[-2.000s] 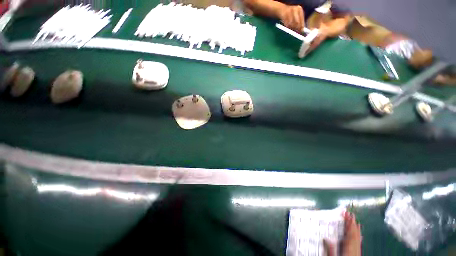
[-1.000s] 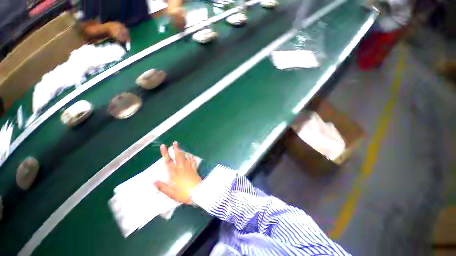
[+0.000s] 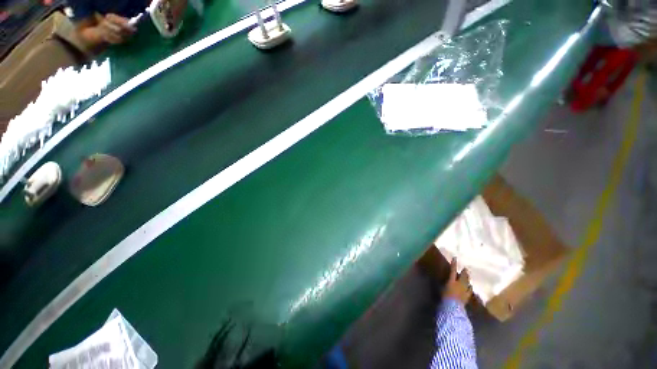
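My right hand, in a blue-and-white striped sleeve, reaches down beside the bench to white paper or sheets in an open brown carton. Its fingertips are at the near edge of the pile; whether they grip a sheet cannot be told. Printed label sheets lie on the green bench at the lower left, cut off by the frame edge. My left hand is not in view.
A clear bag with white sheets lies near the metal rail. Bases sit on the belt, one with two upright white posts. White rods and another person's hand are beyond. A red object is at right.
My right hand has left the label sheets on the bench and moved down right to the carton. The view has shifted, and the sheets now show at the lower left.
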